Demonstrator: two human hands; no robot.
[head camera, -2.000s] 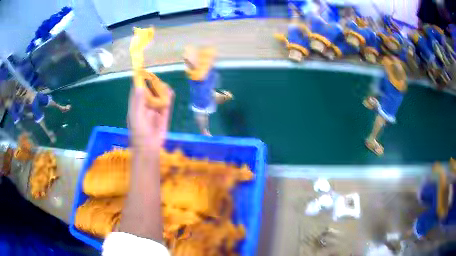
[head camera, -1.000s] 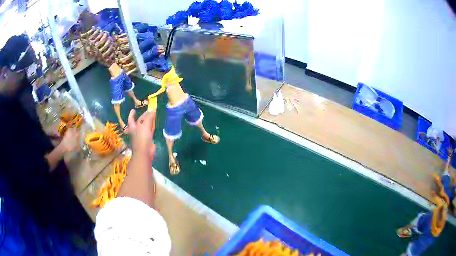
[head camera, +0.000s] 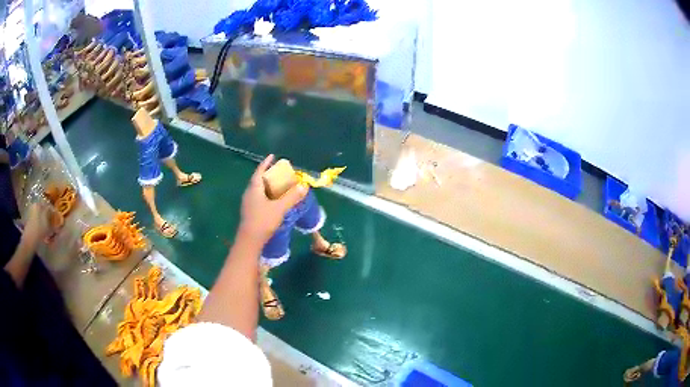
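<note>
My left hand, bare with a white sleeve cuff, reaches over the green belt and grips the waist of a figure lower body. Its tan torso stub rises between my thumb and fingers. The yellow-orange tail of a sash sticks out to the right at the waist; my hand hides most of the ring. The figure has blue shorts with white hems and sandaled feet. My right hand is not in view.
Another figure without a sash lies further up the belt. Loose sashes lie on the near bench. A neighbour's hand is at left. A blue bin corner shows below; a metal-sided box stands beyond.
The view has turned and shifted. My left hand has moved from beside the figure onto its waist. The sash tail now points right. The blue bin has mostly left the view.
</note>
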